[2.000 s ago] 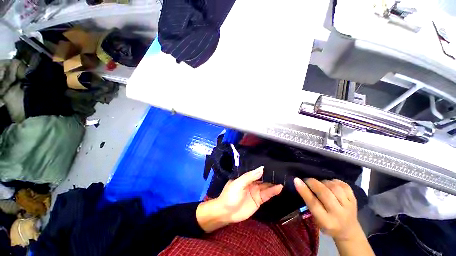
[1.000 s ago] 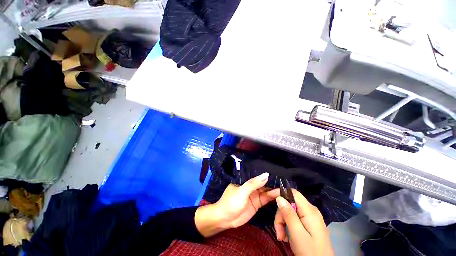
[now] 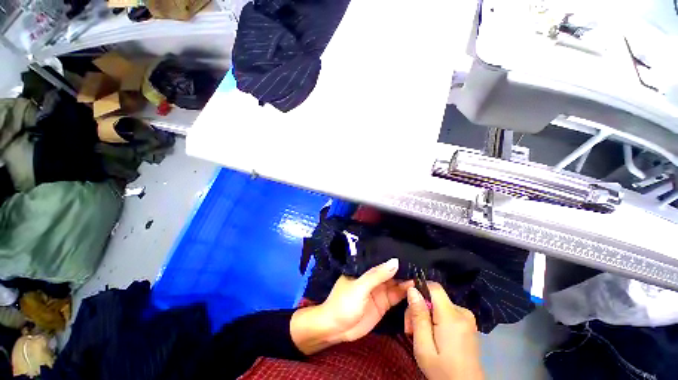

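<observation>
The dark pinstriped garment piece (image 3: 494, 286) lies over my lap below the table edge, with plain black cloth joined to it. A narrow white strip (image 3: 352, 243) shows on its left part. My left hand (image 3: 353, 308) holds the garment's edge between thumb and fingers, palm turned up. My right hand (image 3: 444, 326) grips small thread snips (image 3: 422, 285), blades pointing up at the cloth beside my left fingertips. Whether the blades touch the cloth is too small to tell.
A second striped bundle (image 3: 279, 56) lies on the white table (image 3: 372, 133). The tilted machine head (image 3: 520, 82) is at the right. A blue bin (image 3: 238, 237) is below left. Cloth heaps (image 3: 59, 226) and cartons (image 3: 111, 82) are beyond. Red checked cloth (image 3: 334, 361) covers my lap.
The snips have come into view in my right hand, which has moved left and down. More striped cloth shows at the right. My left hand stays nearly in place.
</observation>
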